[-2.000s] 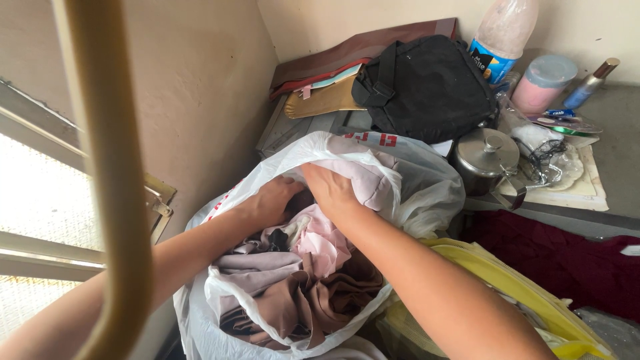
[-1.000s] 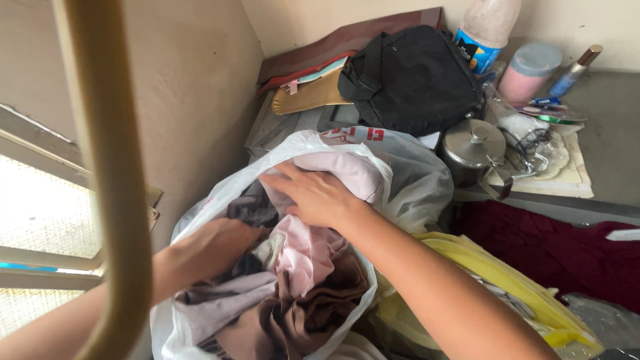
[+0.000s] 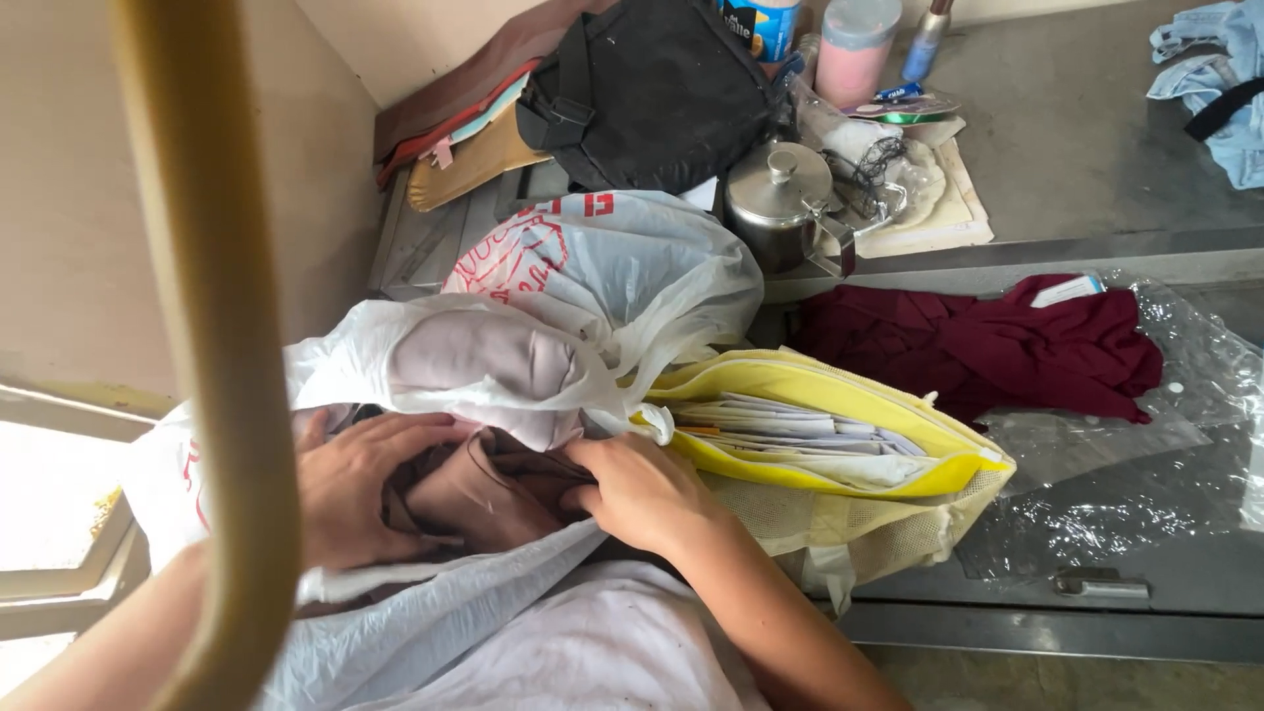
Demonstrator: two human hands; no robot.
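A white plastic bag [image 3: 425, 612] stands with its mouth open, full of folded cloths. My left hand [image 3: 370, 484] lies spread over brown cloth [image 3: 484, 494] in the mouth, its fingertips partly out of sight. On the right side of the mouth, my right hand [image 3: 632, 484] has its thumb and fingers curled at the bag's edge and the brown cloth; whether it grips either is unclear. Above both hands a rolled light mauve cloth [image 3: 484, 365] bulges under the thin plastic. Right of the bag is a yellow-lined mesh pouch [image 3: 869, 533] holding papers.
A tan metal bar [image 3: 212, 296] crosses the near left view. Behind the bags are a black bag [image 3: 652, 99], a steel pot with a lid [image 3: 780, 202] and a pink container [image 3: 854, 54]. Maroon cloth [image 3: 987, 341] and clear plastic wrapping [image 3: 1106, 494] lie at the right.
The view has shifted right. My right hand has moved from the rolled mauve cloth down to the bag's right edge. The pink cloth between the hands no longer shows; brown cloth does.
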